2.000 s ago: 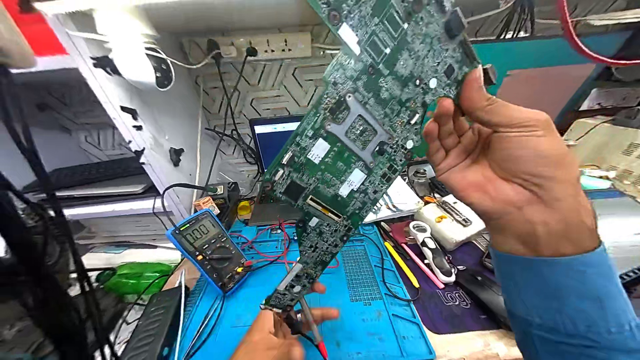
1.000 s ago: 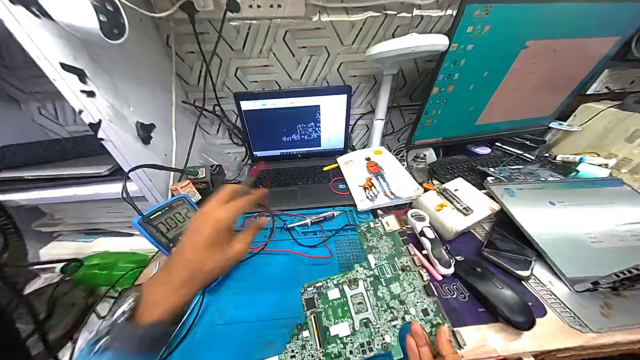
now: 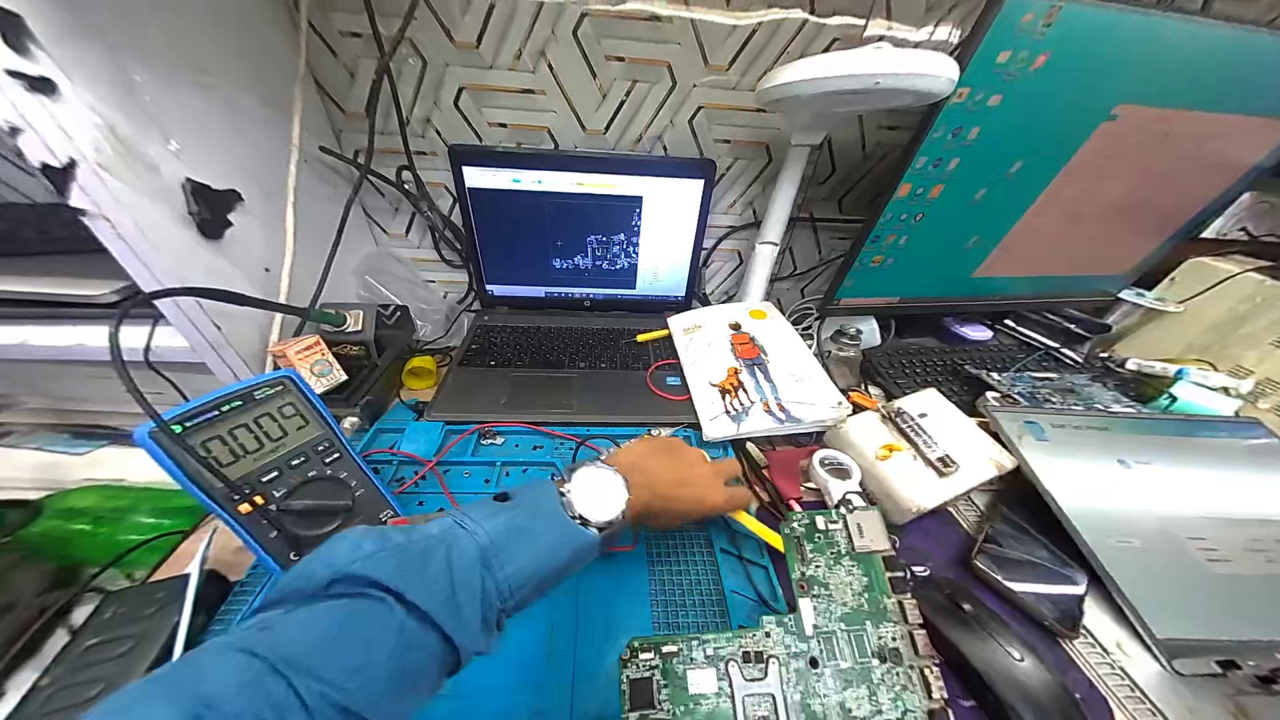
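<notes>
My left hand [image 3: 672, 482], with a round-faced watch on its wrist, reaches palm down across the blue work mat [image 3: 570, 640]. Its fingertips are over the mat's right edge, beside dark tool handles and a yellow tweezers-like tool [image 3: 758, 530]; whether they grip anything is hidden. A green laptop motherboard [image 3: 840, 640] lies at the lower right, cut off by the bottom edge. My right hand is out of view. To the left, a blue-cased digital multimeter [image 3: 270, 465] leans tilted, with digits on its display. Red test leads [image 3: 450, 450] run over the mat's back part.
An open laptop [image 3: 570, 370] stands behind the mat, a booklet [image 3: 755, 370] at its right. Further right are a white pad [image 3: 920, 455], a phone [image 3: 1030, 565], a black mouse [image 3: 990, 650], a silver laptop lid [image 3: 1150, 520] and a large monitor [image 3: 1080, 160].
The motherboard, held up by both hands two seconds ago, now lies down. My left hand has moved right across the mat since a second ago. My right hand has left the view.
</notes>
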